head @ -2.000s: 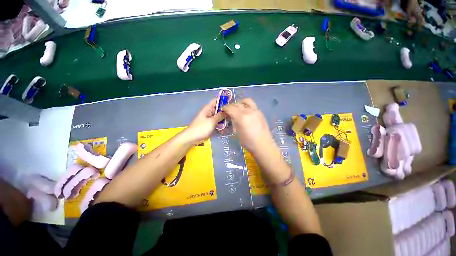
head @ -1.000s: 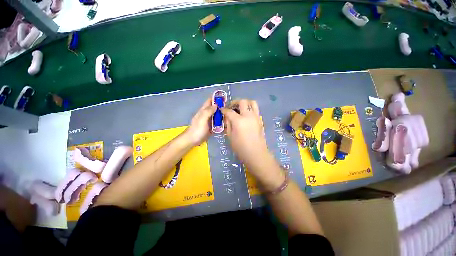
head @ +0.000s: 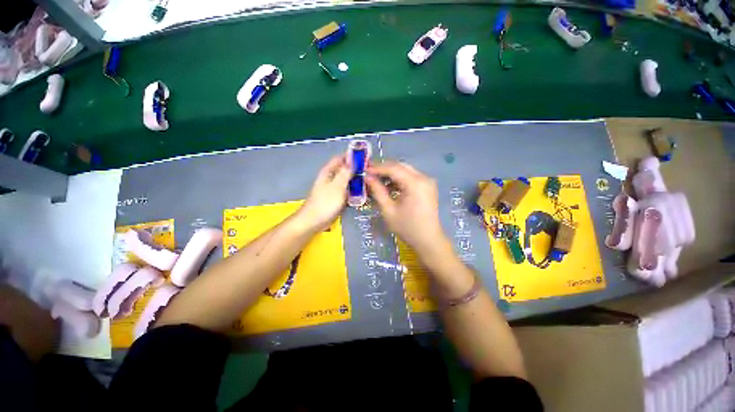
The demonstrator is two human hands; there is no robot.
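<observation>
A part-filled housing (head: 359,151) with a pale pink rim and blue battery cells inside is held upright above the grey bench mat, near its far edge. My left hand (head: 329,193) grips its left side. My right hand (head: 403,197) is at its right side with thumb and fingertips close together at the blue cells; whether they pinch a wire or small piece cannot be told. My right fingers partly hide what lies behind them.
Brown blocks with blue cells and green boards (head: 514,241) lie on the right yellow panel. Pink shells lie at left (head: 196,256) and right (head: 661,229). An open carton (head: 576,362) stands at lower right. The green conveyor (head: 379,105) carries spaced parts.
The right fingers have drawn slightly back from the housing and show more of the blue cells. The left hand keeps its grip. Parts on the conveyor have shifted left.
</observation>
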